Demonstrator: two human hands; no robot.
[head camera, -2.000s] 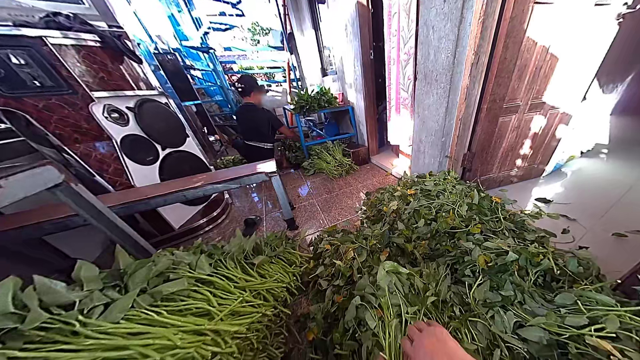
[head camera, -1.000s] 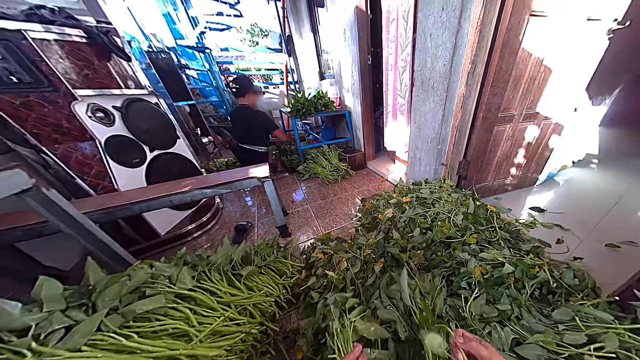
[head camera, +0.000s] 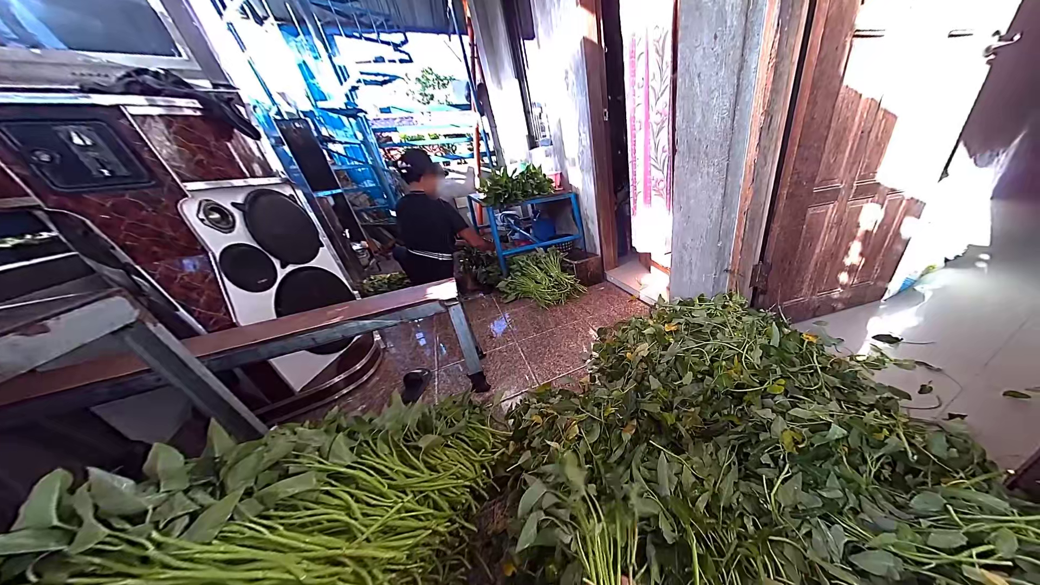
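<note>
Neither my left hand nor my right hand can be made out; the bottom edge of the head view cuts them off. Near that edge, a small bunch of leafy greens (head camera: 601, 528) stands with its pale stems downward, and what holds it is hidden. Behind and to the right of it spreads a large loose heap of leafy green vines (head camera: 731, 414), with some yellow leaves among them. At the lower left lies a thick layer of greens with long bright stems (head camera: 349, 512), the stems side by side and the broad leaves toward the back and left.
A wooden bench with metal legs (head camera: 325, 321) stands at left, before a loudspeaker cabinet (head camera: 268, 260). A sandal (head camera: 415, 385) lies on the tiles. Farther back, a person in dark clothing (head camera: 426, 227) sits low beside a blue metal stand (head camera: 526, 227) with greens. A wooden door (head camera: 845, 187) is at right.
A second ago fingers of both my hands showed at the bottom edge among the greens; now they have dropped out of view. The person by the blue stand stays in place.
</note>
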